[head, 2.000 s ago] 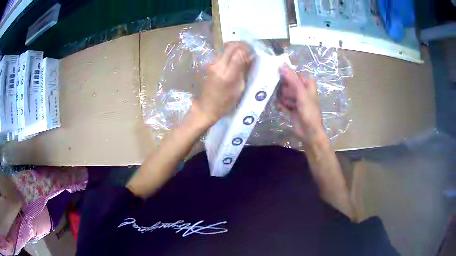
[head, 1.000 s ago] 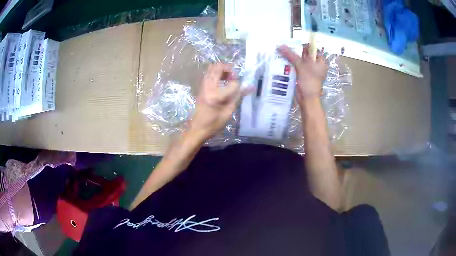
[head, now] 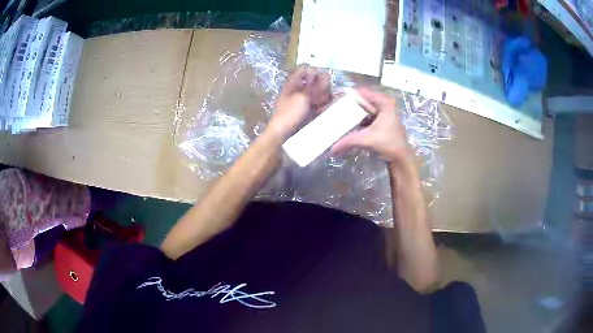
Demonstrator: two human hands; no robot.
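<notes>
A white retail box is held tilted above the bench, a plain white face towards me. My right hand grips its upper right end, thumb and fingers around it. A slim cream edge or stick shows by that hand; I cannot tell which. My left hand is at the box's upper left side with curled, blurred fingers; whether it grips the box is unclear. Crumpled clear plastic film lies on the bench under and around the hands.
White printed boxes stand in a row at the bench's left end. A white board and a bluish printed panel with a blue cloth or glove lie at the back right. A person's patterned clothing and a red stool are lower left.
The box has turned from upright with its printed face showing to tilted with a plain face showing. My left hand has moved up and right, nearer the box's upper end.
</notes>
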